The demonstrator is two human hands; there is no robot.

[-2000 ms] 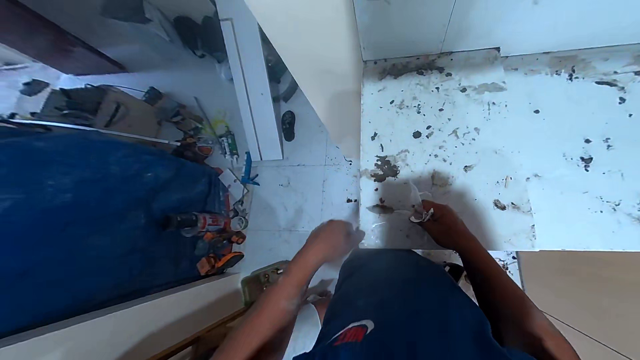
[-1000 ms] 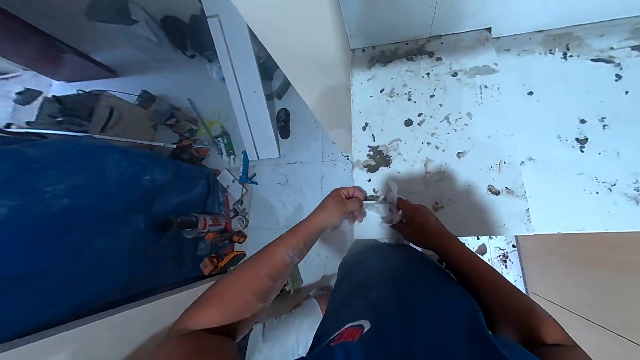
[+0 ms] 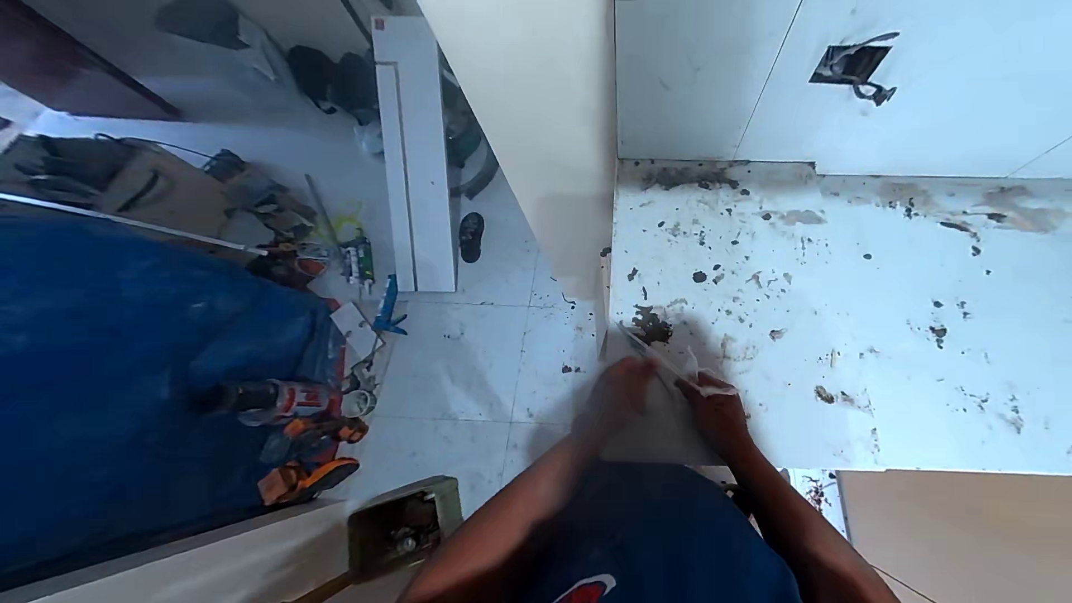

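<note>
My right hand (image 3: 718, 412) is closed around a crumpled whitish strip or sheet (image 3: 710, 383) above the near left part of a stained white countertop (image 3: 904, 368). Blurred, my left hand (image 3: 624, 389) is just to its left, by the counter's edge; whether it grips anything is unclear. A thin pale strip or blade (image 3: 649, 347) runs from my right hand up-left past the left fingers, towards a dark stain on the counter.
A beige panel (image 3: 544, 151) borders the counter's left side. An open wall box with wires (image 3: 852, 65) is beyond it. On the left are a long white panel (image 3: 414, 167), a blue caulking gun (image 3: 389, 308), a power drill (image 3: 285, 398), a blue cover (image 3: 151, 352) and a green-rimmed box (image 3: 448, 502).
A second ago my hands met at the whitish material near the counter's edge; now the thin strip extends up-left from my right hand. The view has shifted, showing the wall box.
</note>
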